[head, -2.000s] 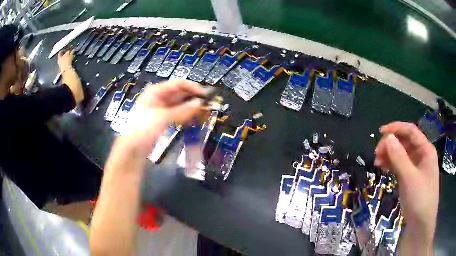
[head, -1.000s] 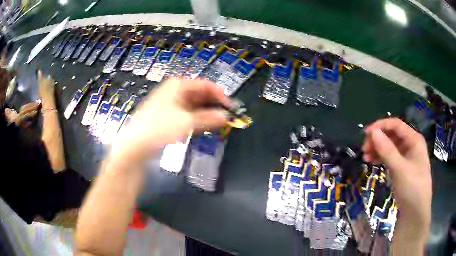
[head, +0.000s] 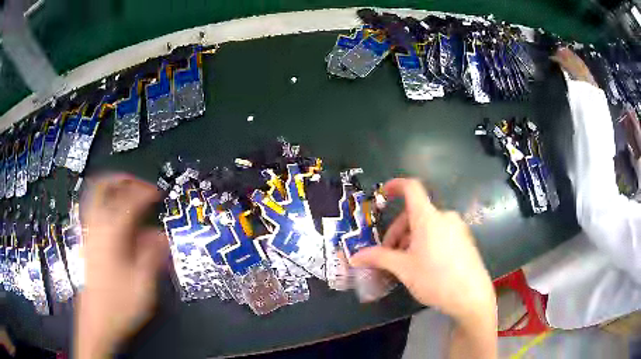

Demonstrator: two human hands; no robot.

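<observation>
Several flex circuit assemblies point(head: 242, 254) with blue upper parts, silver lower parts and orange tails overlap in a fanned pile in front of me. My right hand point(head: 415, 249) is at the right end of the pile, its thumb and index finger on either side of a flex assembly point(head: 360, 235). The fingertips cover part of it, and whether they grip it is unclear. My left hand point(head: 126, 238) is blurred, left of the pile. Its fingertips are smeared by motion, so I cannot tell if it holds anything.
Strips lie in two rows at left point(head: 176, 95). Tightly overlapped bundles point(head: 485, 63) lie at upper right, with a small group point(head: 531, 168) at right. A person's white sleeve point(head: 597, 154) reaches in at right. A pale raised edge point(head: 281, 24) borders the dark worktop.
The view has swung to the right. My left hand has come away from the strips it was working over toward the pile's left side. My right hand has lowered to the pile's right end.
</observation>
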